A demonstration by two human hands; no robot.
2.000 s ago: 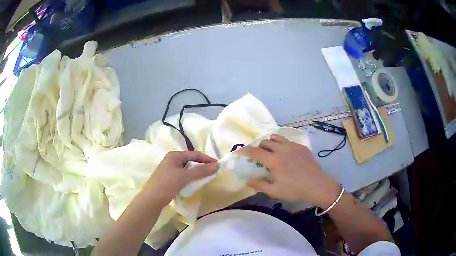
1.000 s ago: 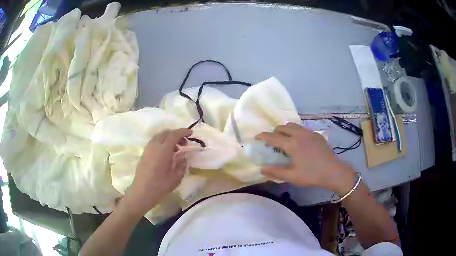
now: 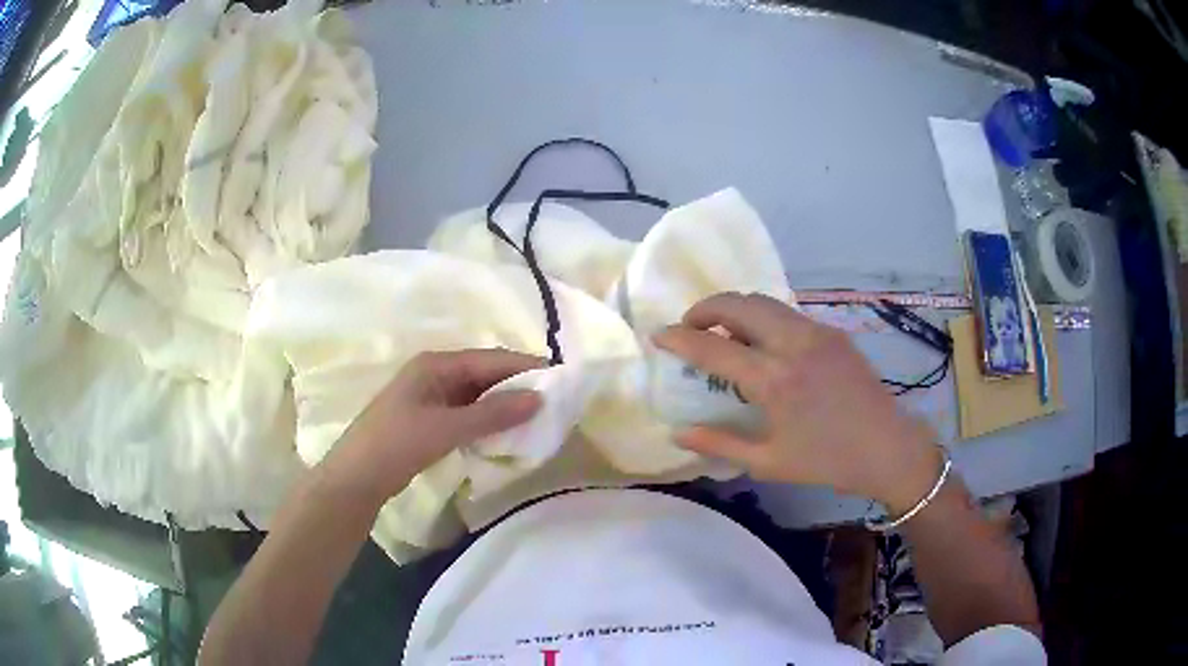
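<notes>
A cream top (image 3: 378, 306) lies crumpled on the table's near edge in front of me. A black drawstring (image 3: 537, 254) comes out of its folded edge and loops onto the table behind. My left hand (image 3: 456, 410) pinches the folded cream edge near where the cord emerges. My right hand (image 3: 782, 397) holds a palm-sized white block (image 3: 697, 394) with faint dark print against the cloth. The fingertips of my right hand curl over the block and hide part of it.
A big cream garment pile (image 3: 196, 260) fills the left end. At right are snips with a black loop (image 3: 912, 325), a tape measure (image 3: 847, 298), a blue-faced phone (image 3: 1001, 306) on brown card (image 3: 971, 403), a tape roll (image 3: 1066, 255), a white strip (image 3: 971, 169) and a blue spray bottle (image 3: 1020, 128).
My left hand has shifted right along the folded edge and pinches it near the cord. The right hand and white block stay close to the cloth. The view has tilted, moving the table things right and up.
</notes>
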